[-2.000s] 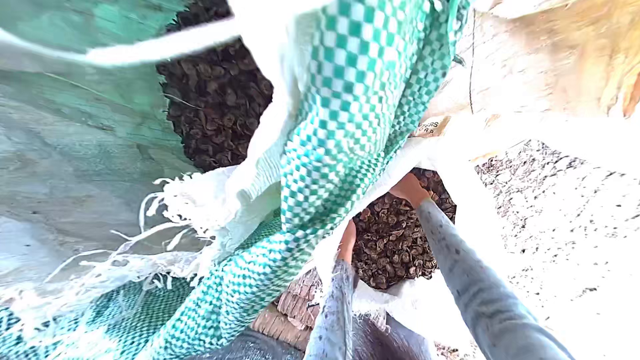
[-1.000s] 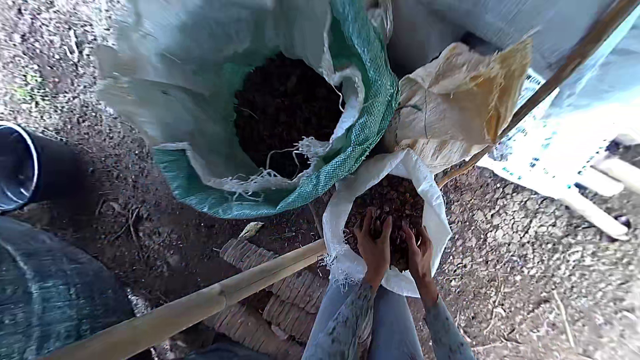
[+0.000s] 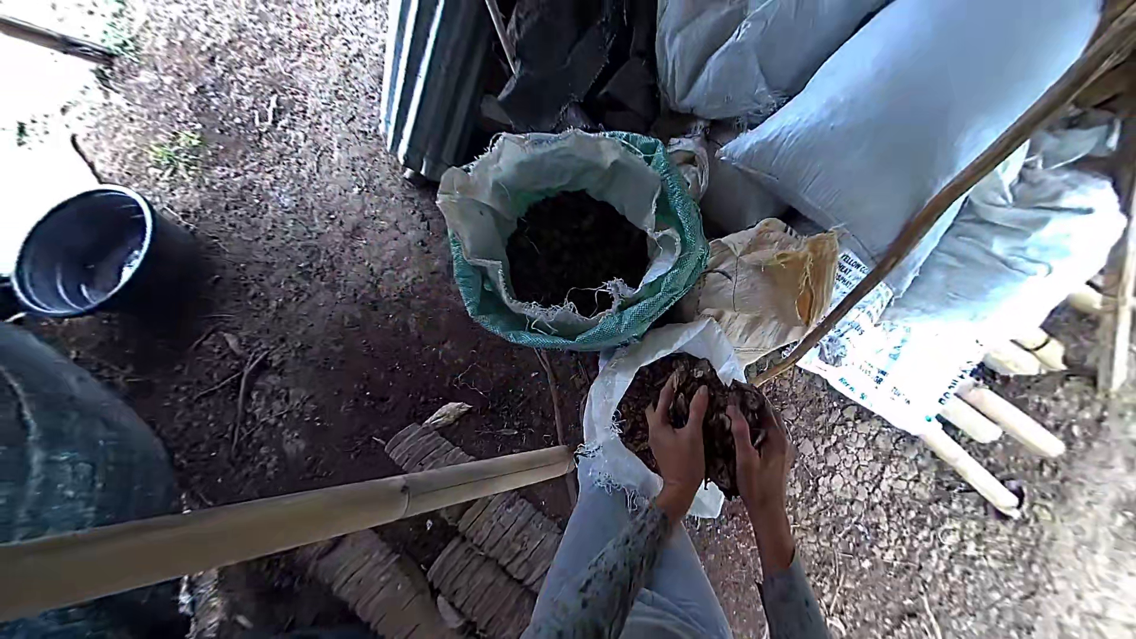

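My left hand and my right hand cup a heap of dark brown dried pieces, like shells or husks, between them. The heap is over the mouth of a white woven sack, which stands in front of my legs and holds more of the same pieces. Just beyond it stands a larger green and white woven sack with its rim rolled down and dark contents inside. My fingertips are partly hidden among the pieces.
A bamboo pole runs in from the left to the white sack. A black bucket lies at the left. Cut logs lie by my legs. A yellowish sack, a curved stick and full white sacks are at the right.
My hands were down on the pieces inside the white sack; now they hold a heap of them up at its mouth. The view has swung widely.
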